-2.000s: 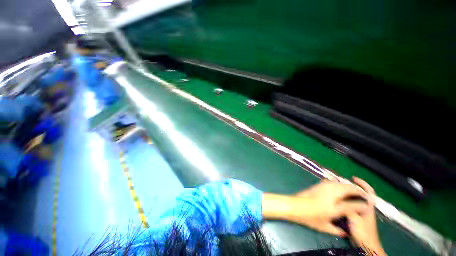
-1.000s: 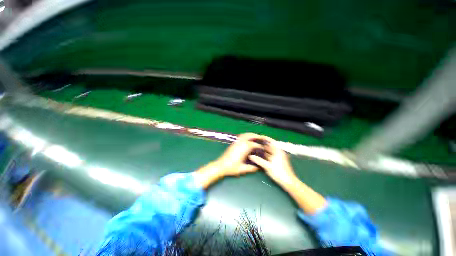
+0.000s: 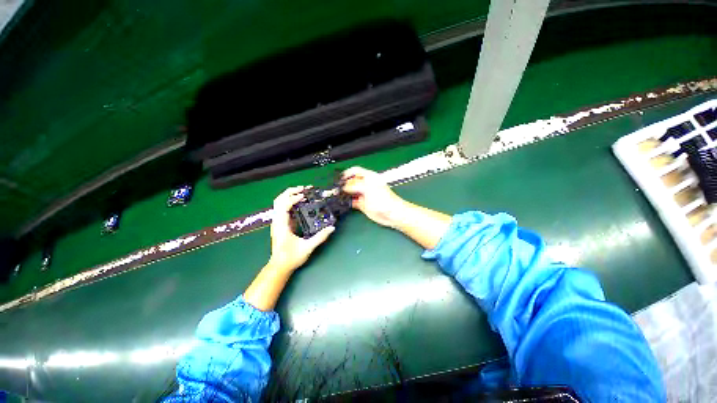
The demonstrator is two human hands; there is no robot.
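My left hand (image 3: 292,236) grips a dark phone half-assembly (image 3: 316,216) above the bench edge, thumb along its near side and fingers at its far side. Small pale and bluish spots show on its face. My right hand (image 3: 368,197) is at the right end of the unit, its fingertips pinched on a dark piece there. Whether that piece is separate or part of the unit I cannot tell. The fingertips partly hide that end.
Stacked black trays (image 3: 314,102) lie on the green conveyor belt (image 3: 145,206), with several small units to their left. A chipped metal rail (image 3: 196,238) and slanting pale post (image 3: 501,75) divide belt from glossy green bench (image 3: 440,291). A white parts tray (image 3: 668,206) is at right.
The view has swung right and sharpened, bringing the post and white tray into clearer view. My hands, earlier cupped closely together, are now farther apart, with the unit's face showing.
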